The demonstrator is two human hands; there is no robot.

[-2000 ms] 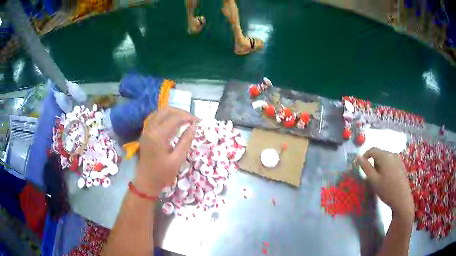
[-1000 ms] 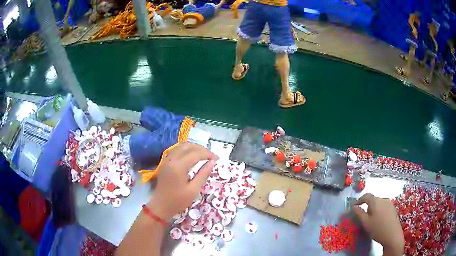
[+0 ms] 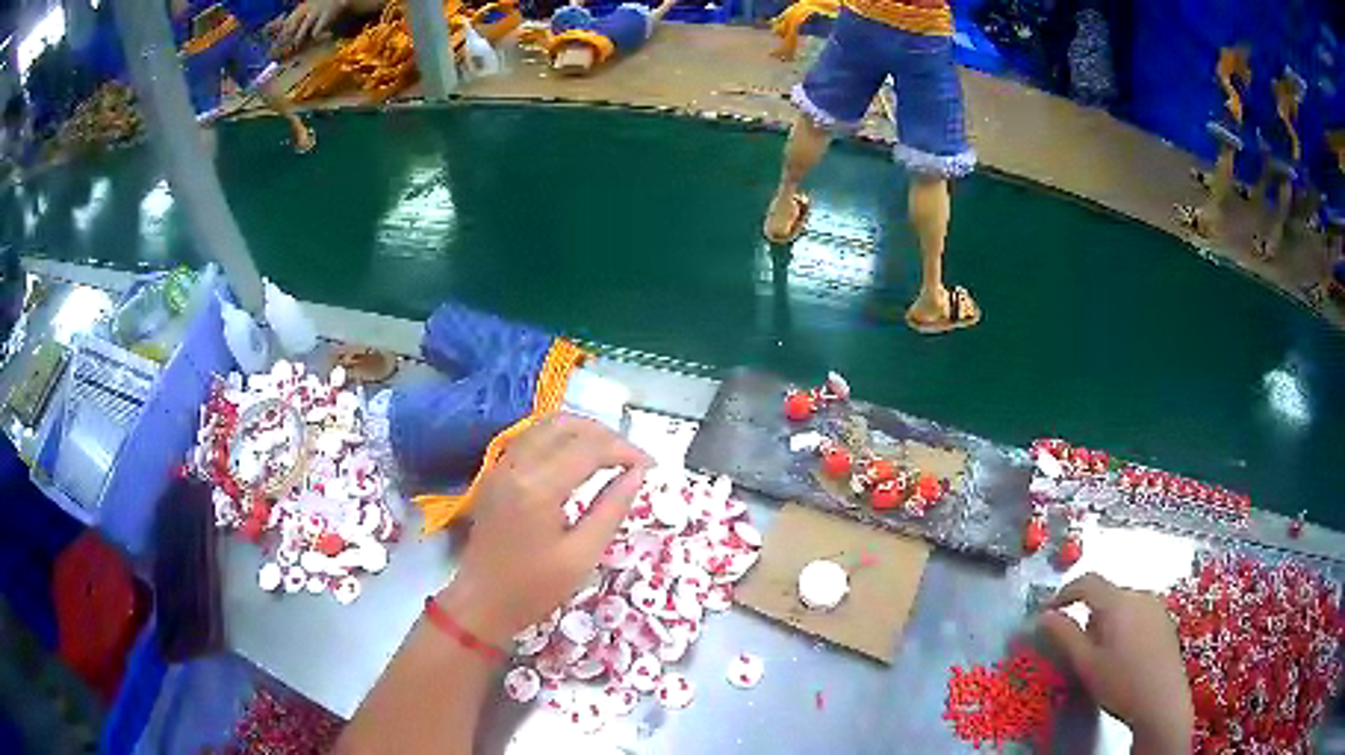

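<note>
My left hand (image 3: 539, 524) is over the left edge of the pile of white discs with red marks (image 3: 634, 612). Its thumb and fingers pinch a white piece, which looks like one disc, partly hidden. My right hand (image 3: 1121, 656) is beside the small red parts (image 3: 1000, 698), fingers curled; a small white spot shows at its fingertips, too small to tell if it is held. A round white dish (image 3: 822, 586) sits on the brown board (image 3: 900, 608) between the hands. One disc (image 3: 745, 671) lies apart on the metal table.
A dark slab (image 3: 738, 435) with red figures lies behind the board. Red-and-white figures (image 3: 1269, 649) heap at right, with a row (image 3: 1165, 490) behind. At left are a second disc pile (image 3: 332, 509), a blue cloth bundle (image 3: 480, 391) and a purple bin (image 3: 170, 421). Legs in blue shorts (image 3: 892, 96) stand on the green surface.
The legs in blue shorts have shifted right across the green surface. The view has tilted up since the oldest frame. Both hands keep nearly the same pose; a disc now lies apart from the pile.
</note>
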